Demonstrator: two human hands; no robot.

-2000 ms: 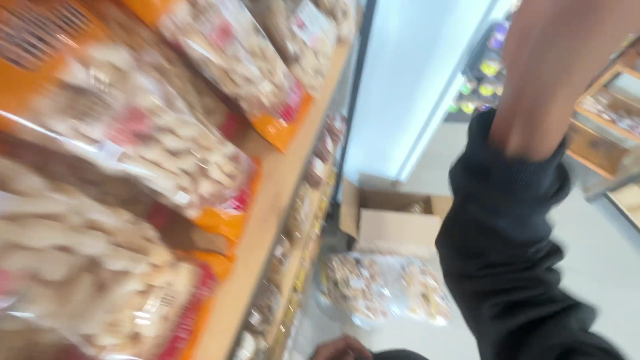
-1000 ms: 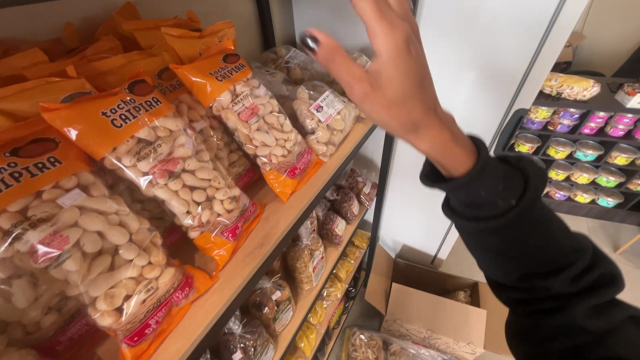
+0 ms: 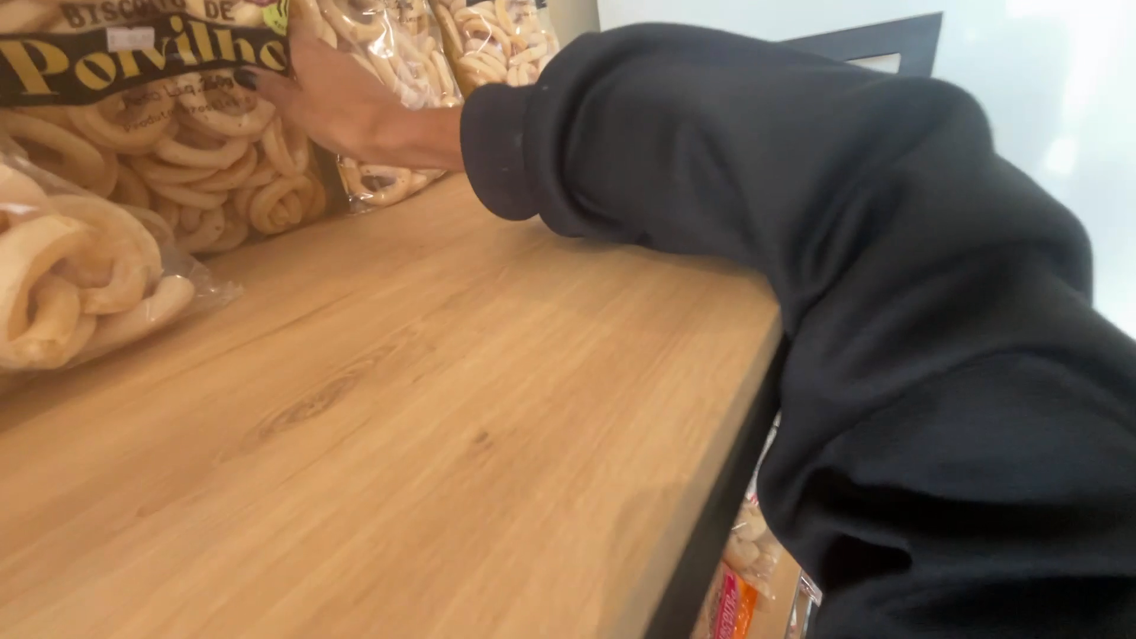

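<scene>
My right hand (image 3: 342, 102) reaches in from the right in a black sleeve and touches the right side of a clear bag of ring-shaped polvilho biscuits (image 3: 204, 169). The thumb lies on the bag's front, near its black printed band; the other fingers are hidden behind or beside the bag, so a grip cannot be confirmed. Another clear bag of biscuit rings (image 3: 80, 284) lies at the left, nearer the camera. More bags of biscuit rings (image 3: 390, 62) stand behind my wrist. My left hand is out of view.
The bags stand on a wood-look shelf board (image 3: 426, 399) with a dark metal edge (image 3: 723, 524) at the right. Below it, an orange and pink packet (image 3: 732, 603) partly shows on a lower shelf. A pale glossy panel (image 3: 1029, 115) rises behind my sleeve.
The view has moved from a shelf of orange-topped bags to one with polvilho biscuits. My right hand, raised with nothing in it one second ago, now touches a biscuit bag.
</scene>
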